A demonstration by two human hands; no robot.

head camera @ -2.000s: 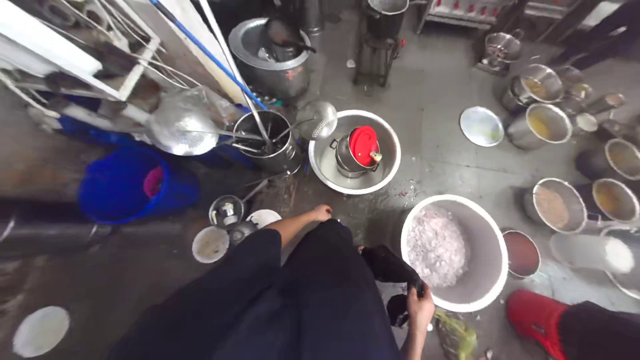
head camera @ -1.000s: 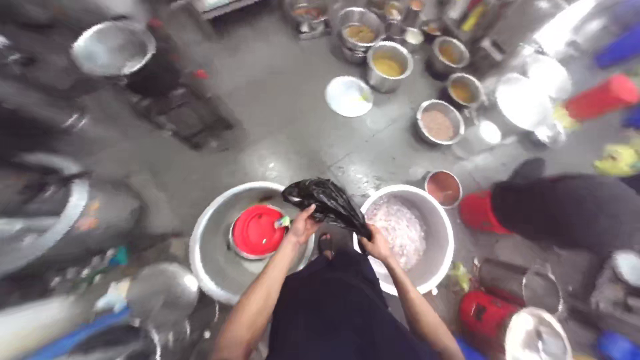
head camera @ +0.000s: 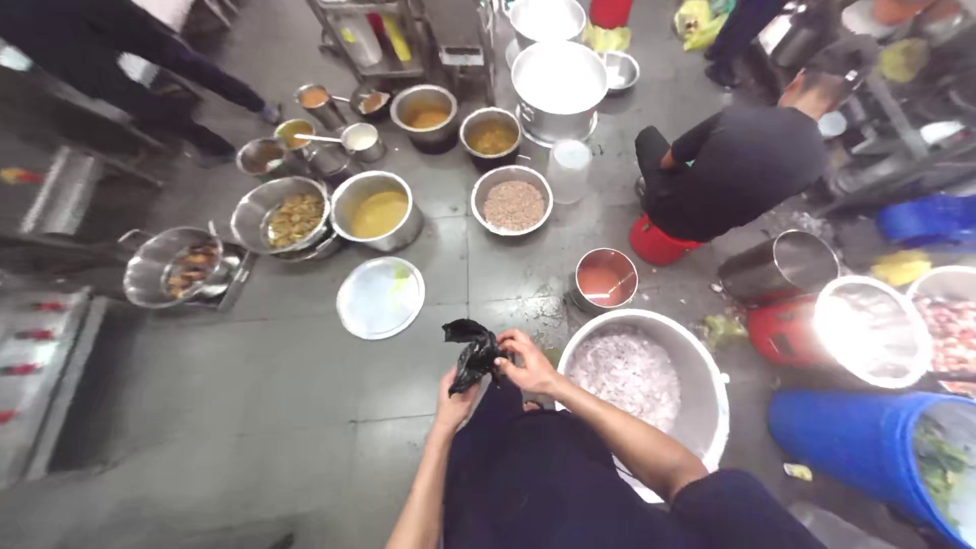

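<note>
Held in front of my body is a crumpled black plastic bag [head camera: 474, 352]. My left hand [head camera: 455, 402] grips its lower end from below. On the bag's right side, my right hand [head camera: 526, 362] pinches it between thumb and fingers. Just right of my legs stands a large metal pot [head camera: 717, 412] holding pale, whitish pieces in it, partly hidden by my right forearm. Beyond it is a metal pot of reddish liquid [head camera: 606, 278]. A round metal lid [head camera: 380, 297] lies on the floor ahead, left of the bag.
Several metal pots of food stand ahead, among them a pot of yellow liquid [head camera: 379, 216] and a bowl of brownish food [head camera: 512, 207]. A person in dark clothes [head camera: 736, 171] sits low at right. A blue barrel [head camera: 846, 438] lies at lower right; a metal rack [head camera: 374, 38] stands ahead.
The black bag, stretched between both hands a second ago, is now bunched up, and my hands are closer together. The view has swung right, and the basin with the red lid is out of view.
</note>
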